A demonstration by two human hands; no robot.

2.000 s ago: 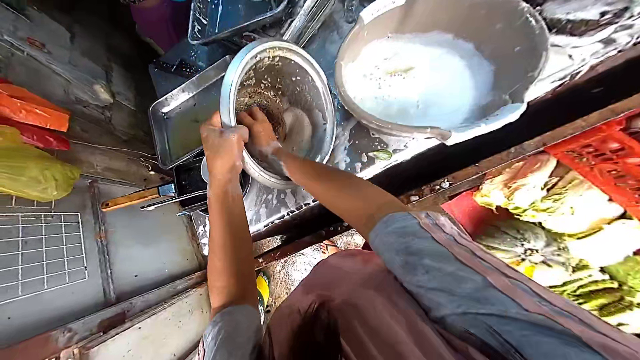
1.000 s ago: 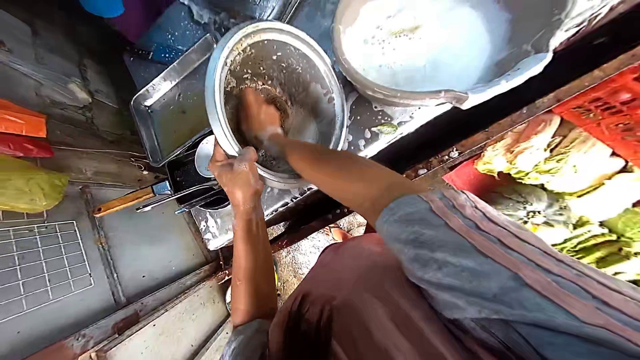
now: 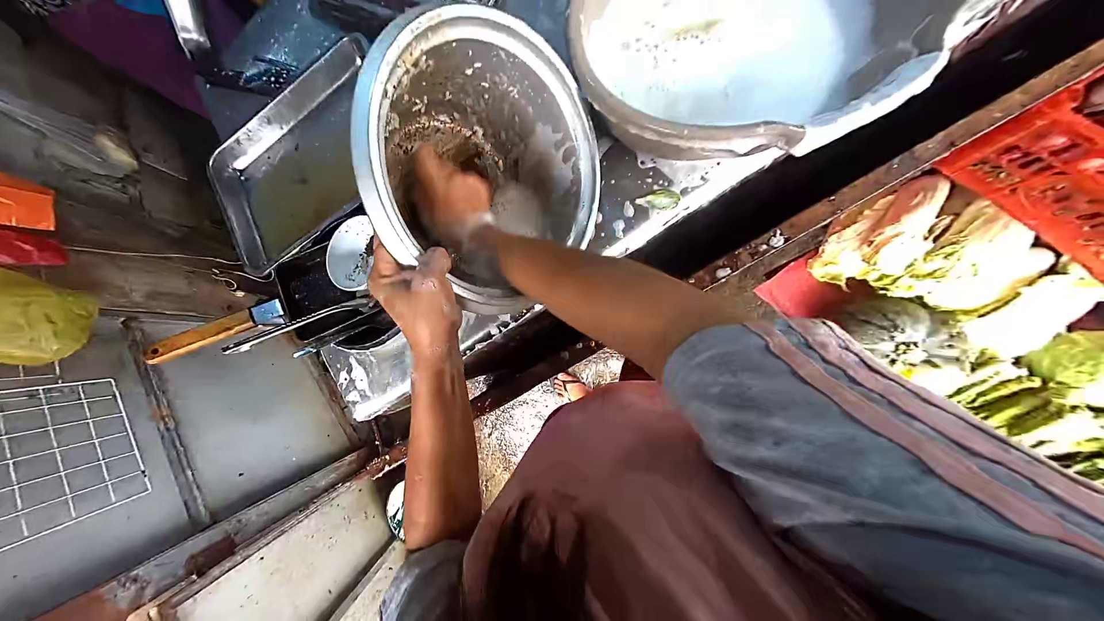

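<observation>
A large metal pot (image 3: 552, 112) is tilted toward me, its inner wall spotted with food bits and suds. The rim is gripped at its near left edge by my left hand (image 3: 420, 297). Deep inside, against the brown-stained bottom, is my right hand (image 3: 453, 194), blurred; its fingertips and anything under them are hidden. A wide basin (image 3: 690, 138) of whitish, foamy water stands to the right of the pot. To the left a rectangular metal tray (image 3: 297, 185) leans beside a small white bowl (image 3: 349, 253).
A wooden-handled utensil (image 3: 203, 335) and tongs (image 3: 293, 328) jut out left of the pot. A wire rack (image 3: 65, 453) lies at the far left. Leafy cabbages (image 3: 957, 250) and a red plastic crate (image 3: 1035, 168) are at the right. A wet scrap of leaf (image 3: 658, 199) rests on the counter.
My left hand has shifted down along the pot's rim since the earliest frame. My right hand has stayed inside the pot, its position changing. The view has moved closer.
</observation>
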